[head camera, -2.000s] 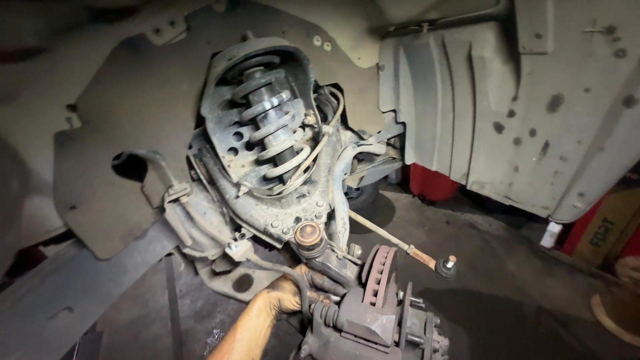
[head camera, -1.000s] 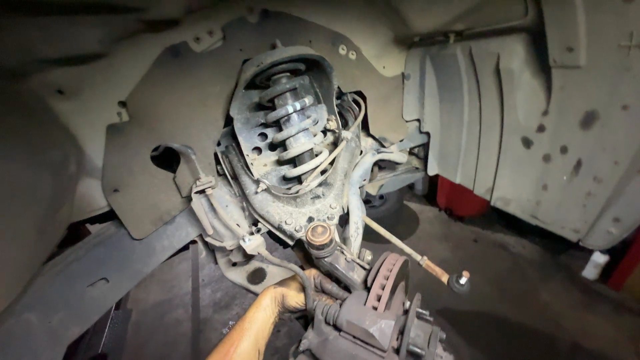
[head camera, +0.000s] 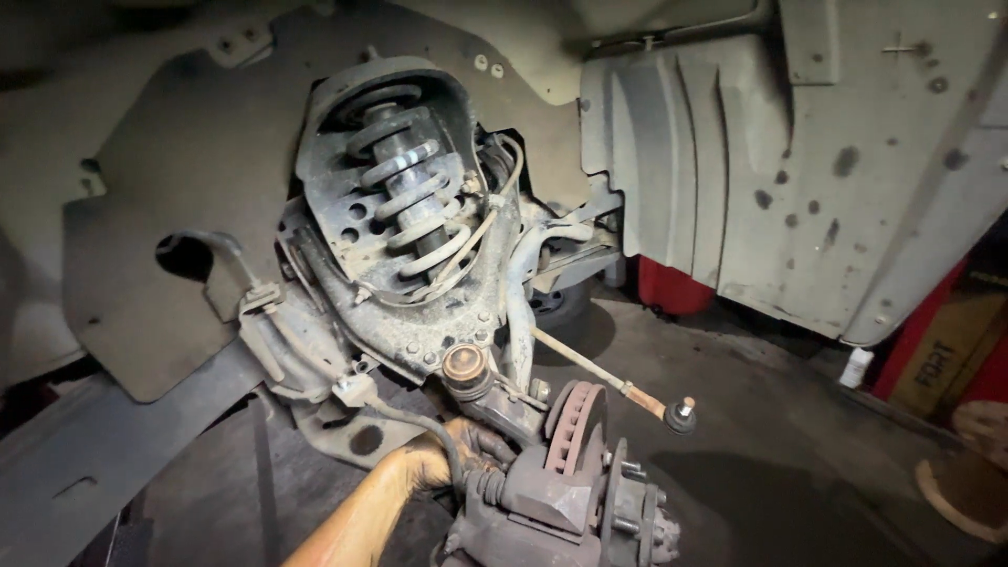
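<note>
My left hand (head camera: 465, 453) reaches up from the bottom edge, its blackened fingers around the steering knuckle (head camera: 512, 413), behind the brake caliper (head camera: 547, 492); some fingertips are hidden. A rubber brake hose (head camera: 441, 437) crosses in front of the wrist. The knuckle carries the rusty vented brake disc (head camera: 579, 429) and a wheel hub with studs (head camera: 642, 512). Just above my hand is a round rusty joint top (head camera: 466, 365). To the right, a tie rod (head camera: 587, 362) ends in a free ball joint (head camera: 680, 413). My right hand is out of view.
A coil spring and shock absorber (head camera: 409, 189) stand above the control arm (head camera: 409, 327). The wheel-arch liner (head camera: 654, 157) lies right of them. A red container (head camera: 673, 287), a white bottle (head camera: 856, 368) and a cardboard box (head camera: 937, 354) sit beyond.
</note>
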